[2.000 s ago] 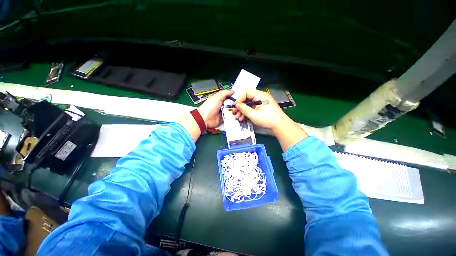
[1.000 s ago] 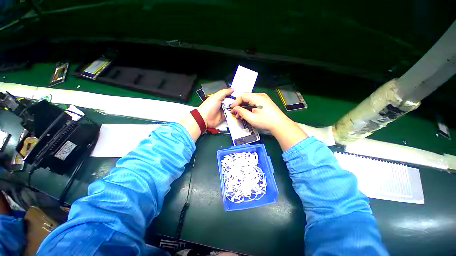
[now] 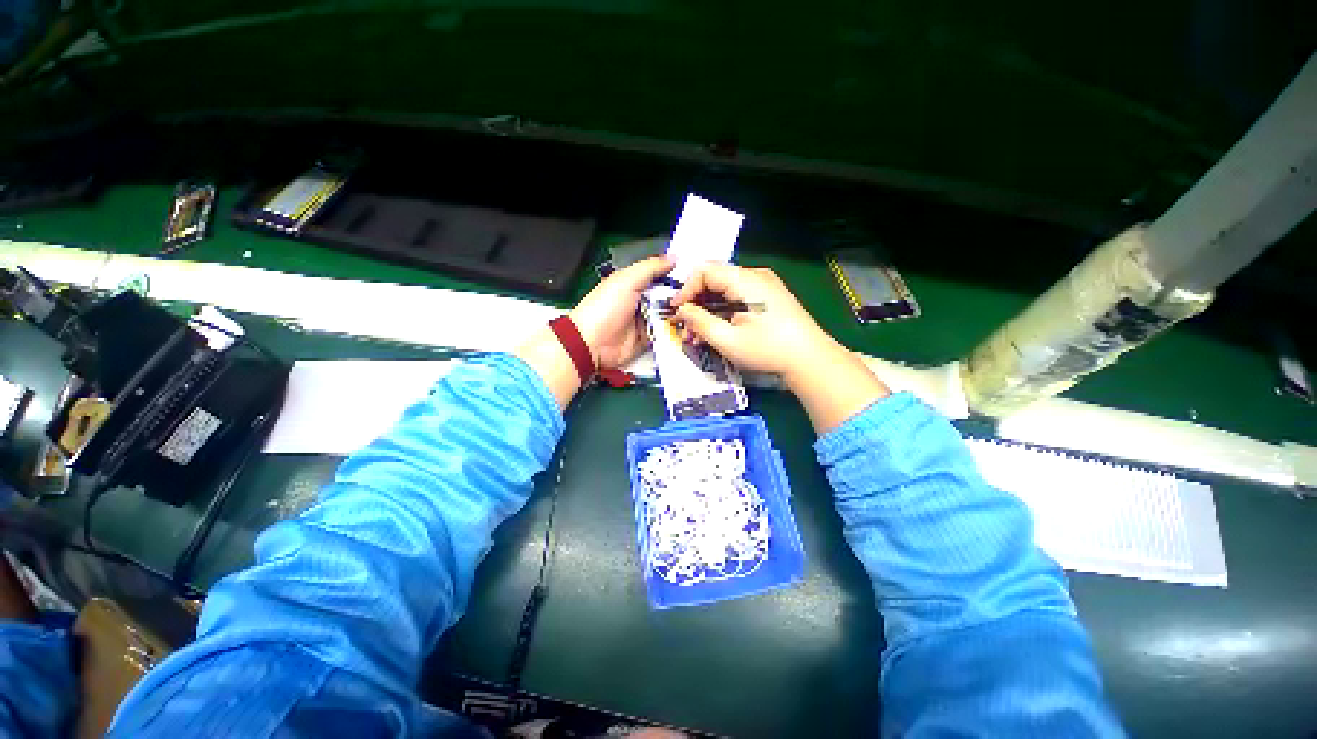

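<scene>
My left hand [image 3: 617, 319], with a dark red band at the wrist, holds the part-assembled phone unit [image 3: 699, 378] from its left side. A white panel [image 3: 706, 233] stands out like a flap beyond the unit's far end. My right hand [image 3: 742, 321] holds a thin dark pen-like tool [image 3: 737, 306] over the upper part of the unit. The tool's tip and the spot it works on are mostly hidden by the fingers. The blue tray [image 3: 790, 541] with tangled white loops [image 3: 705, 511] sits just below the unit.
On the green belt behind lie a long black tray [image 3: 451, 244] and several phone units, one at right [image 3: 872, 286]. A pale rail [image 3: 390, 313] runs along the belt. Black equipment [image 3: 188, 412] stands left, a tape-wrapped post [image 3: 1083, 329] right, a spiral pad [image 3: 1115, 516] below it.
The black tray and units on the belt have moved right. The held unit has tilted slightly, its near end shifting a little right. Both hands remain at almost the same place.
</scene>
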